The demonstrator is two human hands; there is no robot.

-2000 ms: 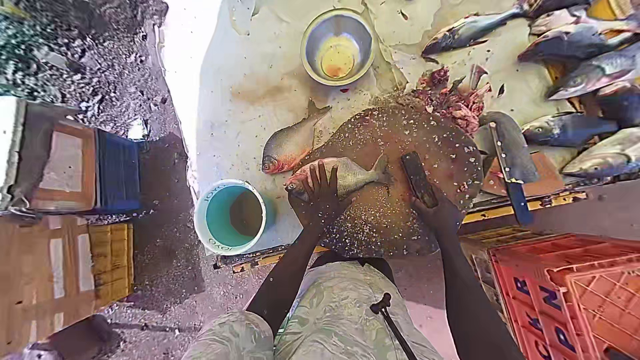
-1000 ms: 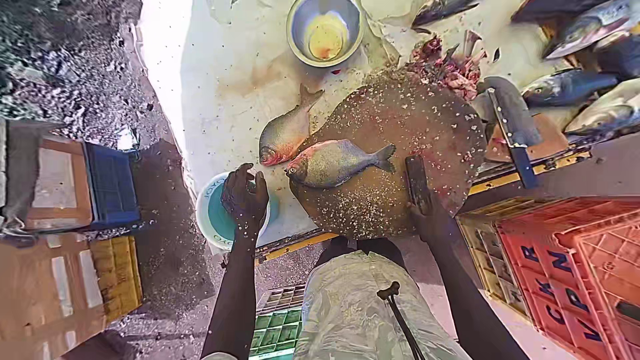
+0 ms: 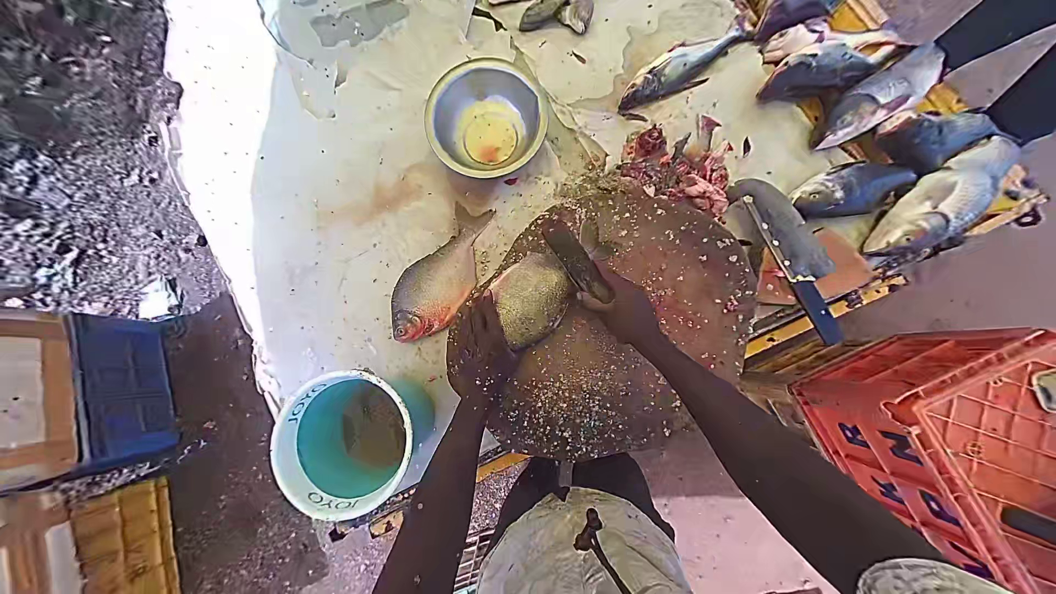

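Note:
A round wooden chopping block (image 3: 610,388) strewn with scales bears a deep-bodied fish (image 3: 535,304). My left hand (image 3: 480,346) presses on the fish's head end, which it hides. In my right hand (image 3: 617,305) is a dark, oblong hand tool (image 3: 575,262), probably a scaler, lying over the fish near its tail. Just left of the block, a second fish (image 3: 435,285) with a reddish belly rests on the pale table cover. A cleaver (image 3: 788,247) with a dark handle lies right of the block.
A metal bowl (image 3: 487,117) stands beyond the block, fish scraps (image 3: 676,169) at its far edge. A white bucket of water (image 3: 341,445) is at lower left. Several whole fish (image 3: 854,190) lie at upper right. Red crates (image 3: 924,437) stand at right, a blue crate (image 3: 124,388) at left.
My left hand has moved from the bucket's rim onto the fish's head end. The tool in my right hand has moved from the block beside the tail onto the fish, which is now more tilted.

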